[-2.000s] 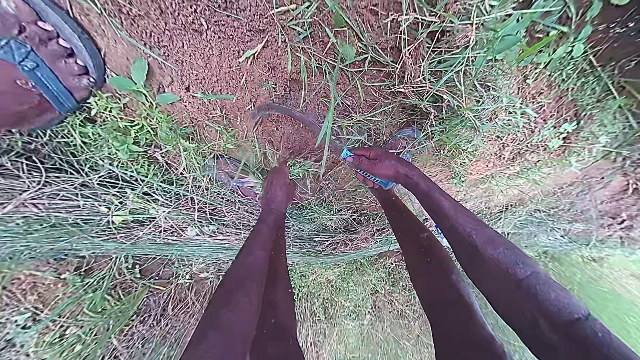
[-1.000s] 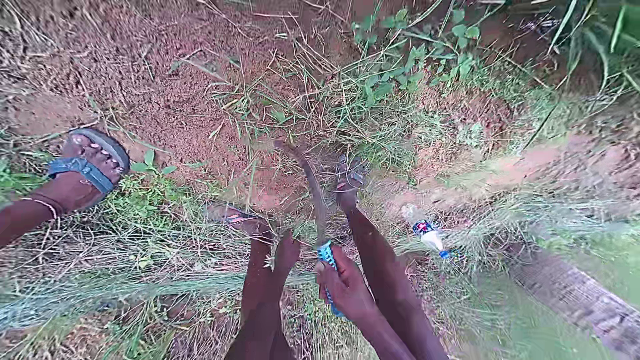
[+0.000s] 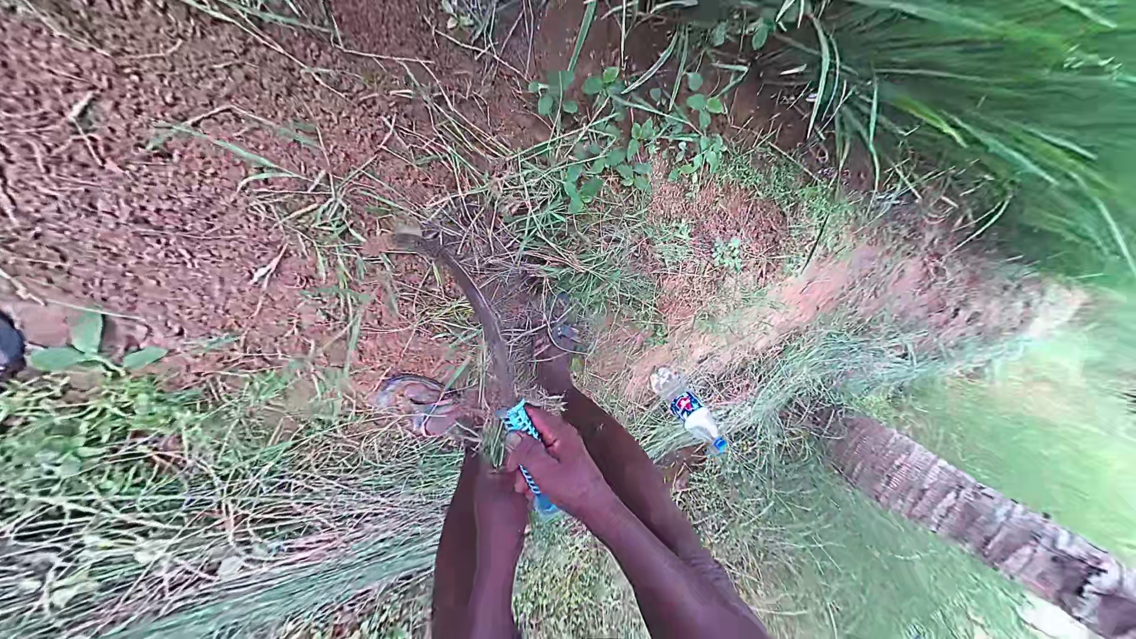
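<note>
My right hand (image 3: 559, 457) is closed around the blue wrapped handle of a sickle (image 3: 484, 311). Its curved, dark metal blade points up and left over the soil and cut grass. Close beside it on the left is my left hand (image 3: 499, 484), fingers closed around a small tuft of grass (image 3: 494, 439) that stands up next to the base of the blade. Grass and the right hand partly hide those fingers. My two sandalled feet show beyond the hands, the left one (image 3: 426, 404) and the right one (image 3: 564, 333).
A plastic bottle with a blue cap (image 3: 699, 419) lies on the grass to the right. A rough log or trunk (image 3: 967, 515) stretches to the lower right. Tall grass (image 3: 994, 98) grows at upper right, leafy plants (image 3: 621, 146) at the top. Another person's footwear (image 3: 9, 346) shows at the left edge.
The view has shifted, and the other person's sandalled foot is now mostly out of frame. My left hand, lower and apart from the sickle earlier, is now beside my right hand, with grass in it.
</note>
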